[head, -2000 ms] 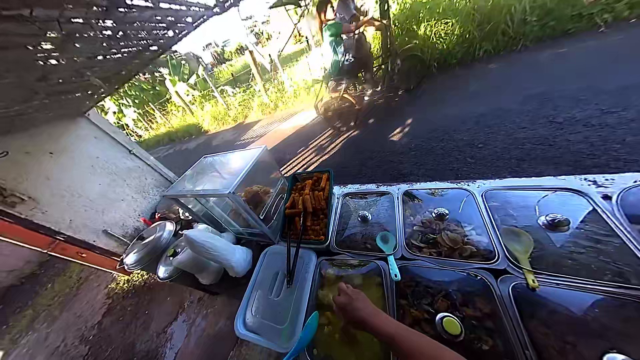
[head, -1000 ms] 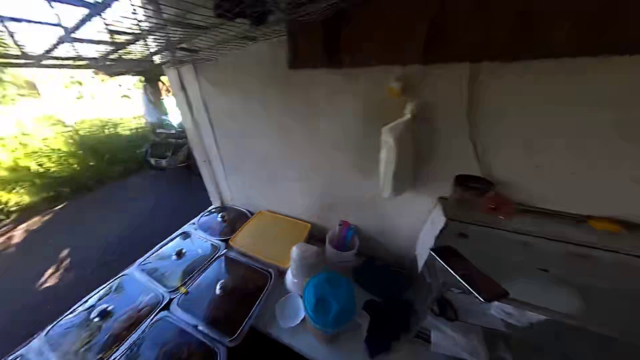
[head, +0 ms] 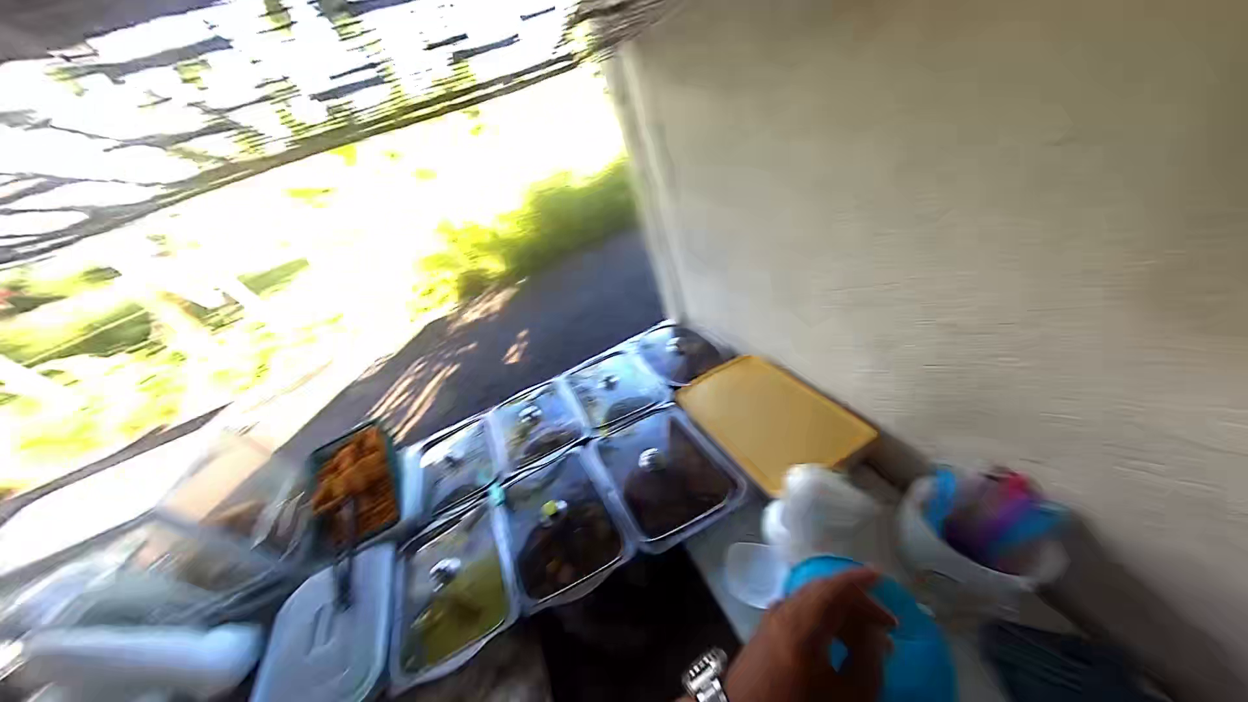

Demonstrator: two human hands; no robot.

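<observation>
A hand with a metal watch at its wrist, apparently my left hand (head: 819,634), is over a round blue plastic container (head: 912,639) at the lower right. Its fingers are curled and blurred; whether they grip the container cannot be told. Beside it are a small clear plastic cup (head: 756,575) and a stack of white containers (head: 824,512). Lidded food trays stand in two rows to the left, among them one with yellowish-green food (head: 458,604) and one with dark food (head: 668,478). My other hand is not in view.
A yellow tray or lid (head: 775,419) lies by the wall (head: 936,244). A white tub (head: 965,565) holds colourful items. At the left stand an open tray of orange-brown food (head: 356,483) with tongs on it, a lidded plastic box (head: 327,624) and a clear display case (head: 219,517).
The view has swung widely, first to the wall, then partly back. A hand now reaches over the blue container, where none showed a second ago. The greenish tray, uncovered two seconds ago, has a lid on.
</observation>
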